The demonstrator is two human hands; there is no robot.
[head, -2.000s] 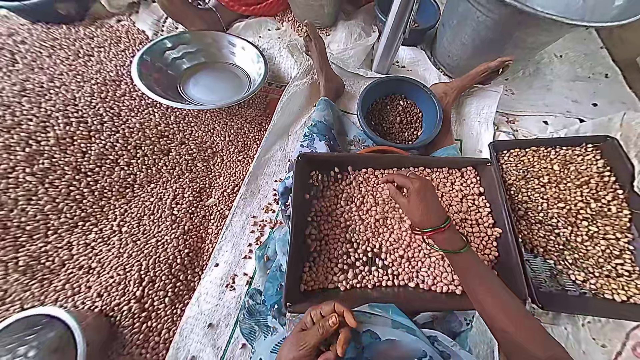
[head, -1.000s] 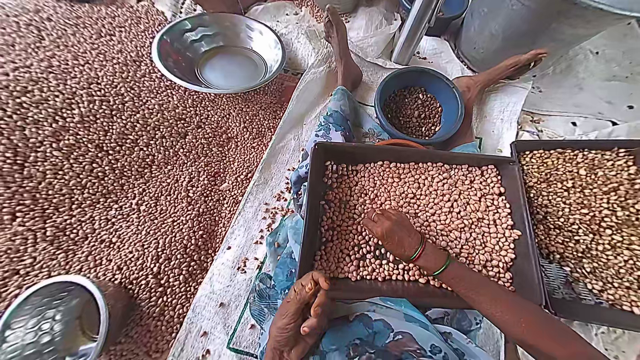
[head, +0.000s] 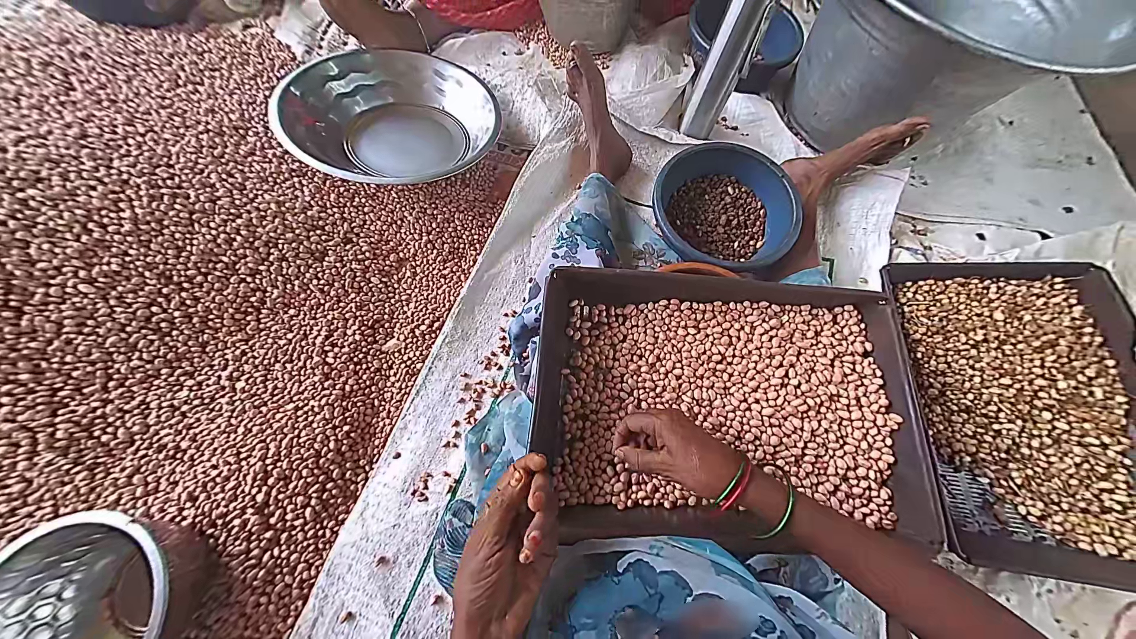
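A dark rectangular tray (head: 914, 470) holding pinkish-brown nuts, probably peanut kernels (head: 763, 364), rests on my lap. Over its lower left part is my right hand (head: 679, 451), fingertips bent down at the kernels; whether it pinches one is hidden. Red and green bangles circle that wrist. My left hand (head: 510, 541) is beside the tray's lower left corner, palm turned inward, fingers loosely curled; a small reddish bit shows at its fingers. Beyond the tray, a blue bowl (head: 666, 209) with darker kernels stands between my feet.
A second dark tray (head: 1100, 288) of yellowish-brown kernels adjoins at right. A large heap of kernels (head: 222, 293) spreads at left, with a steel basin (head: 408, 142) on its far edge and a metal container (head: 146, 541) at lower left. A metal pole (head: 723, 71) and large metal tub (head: 870, 71) stand beyond.
My right hand has moved from the tray's upper middle to its lower left part. My left hand has risen from below the tray to beside its lower left corner.
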